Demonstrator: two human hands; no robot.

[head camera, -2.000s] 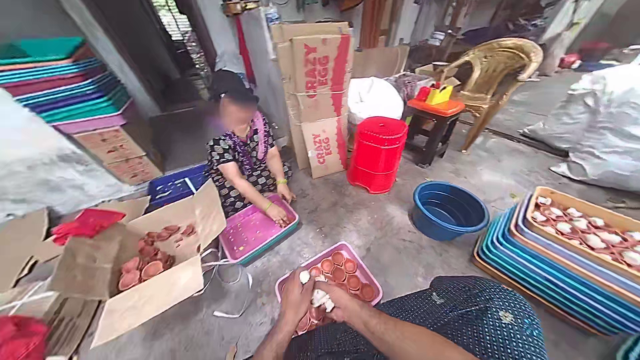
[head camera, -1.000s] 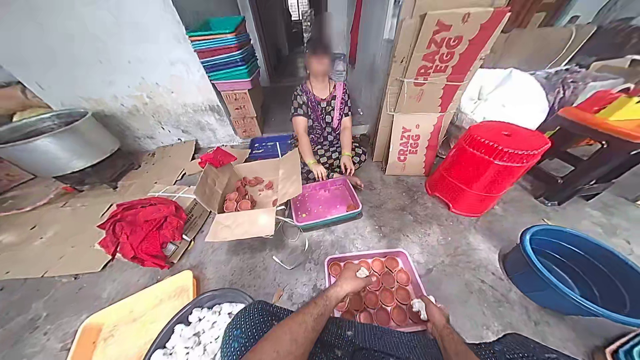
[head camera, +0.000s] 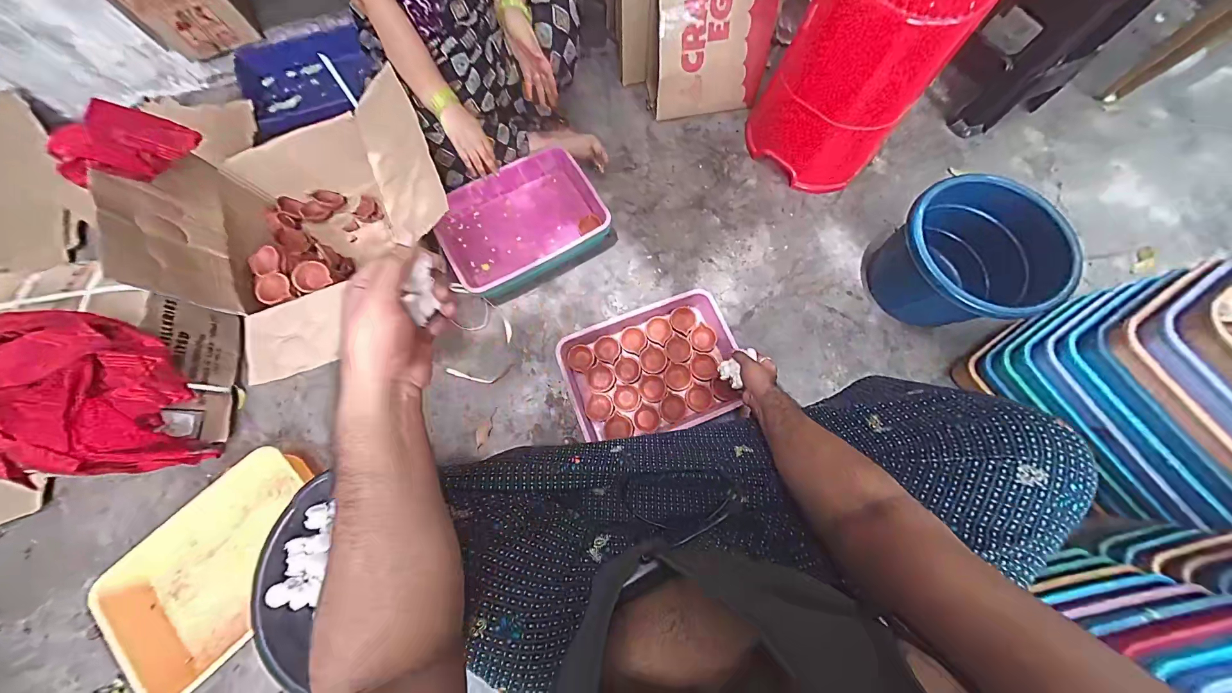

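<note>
My left hand is raised above the floor, between the cardboard box and my lap, holding a soft white lump; it is slightly blurred. My right hand is at the right edge of a pink plastic tray, with a smaller white lump in its fingers. Small round clay cups stand close together in rows in this tray. Whether the right fingers also grip the rim I cannot tell. By my left forearm is a dark tub with white lumps, partly hidden by the arm.
A person sits opposite, one hand at a second pink tray. To the left are a cardboard box of clay cups, red cloth and a yellow tray. A blue tub, red stool and stacked trays are rightward.
My left hand has moved from over the cup tray to the left, away from it. My right hand stays at the tray's right side. The view has tilted downward.
</note>
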